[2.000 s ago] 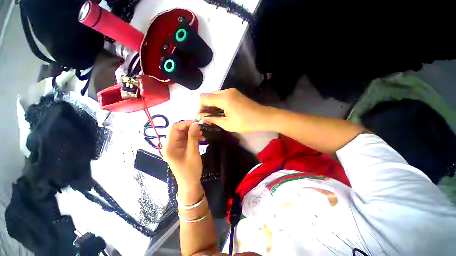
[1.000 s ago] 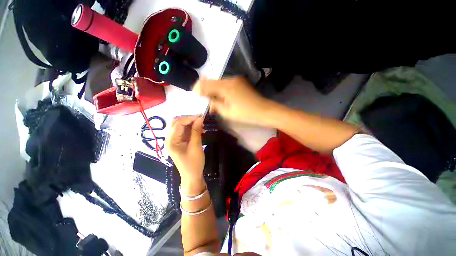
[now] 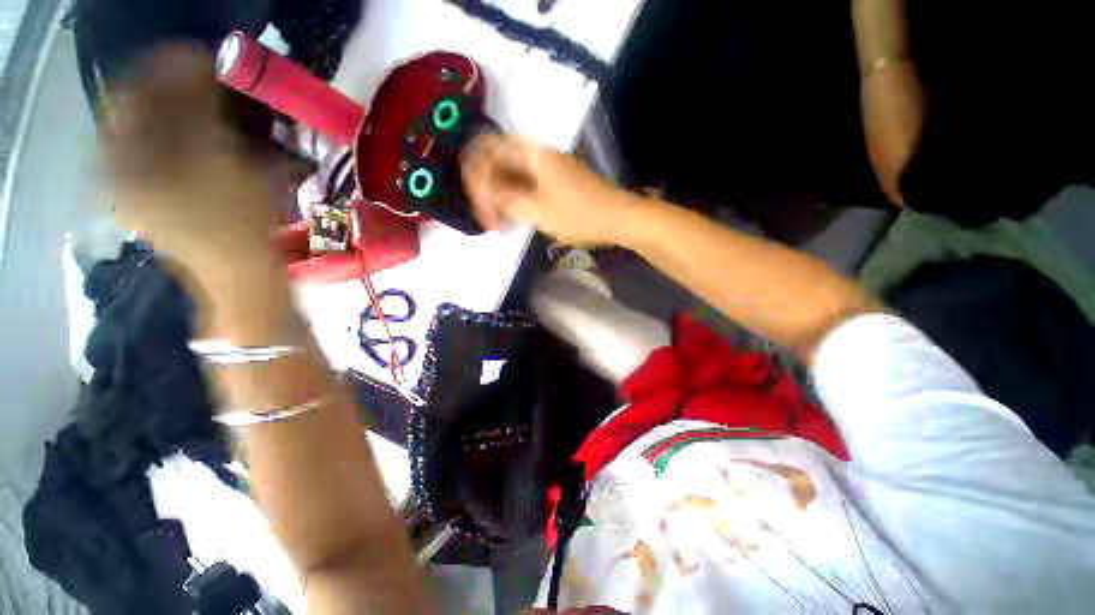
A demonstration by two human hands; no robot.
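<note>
A black bag piece [image 3: 492,384] with a braided, glinting edge trim [image 3: 418,451] lies at the table edge. My left hand [image 3: 180,156] is raised at the upper left, large and blurred, away from the piece; its fingers cannot be made out. My right hand [image 3: 522,186] is blurred beside the black spools with turquoise rings [image 3: 446,114], its fingertips overlapping their near ends; whether it holds anything cannot be told. A red cord [image 3: 382,315] runs from the red box [image 3: 384,238] down towards the trim. No needle or thread can be made out.
The dark red tray [image 3: 396,102] and red flask [image 3: 288,84] are at the back of the white table [image 3: 348,310]. Black scissor handles [image 3: 372,342] lie near the cord. Black fabric [image 3: 132,396] is at the left. Another person's arm [image 3: 889,108] shows at the upper right.
My hands have come apart. My left hand has swung up and left; my right hand has moved back to the spools. The black piece is uncovered. Another person's arm has come into view.
</note>
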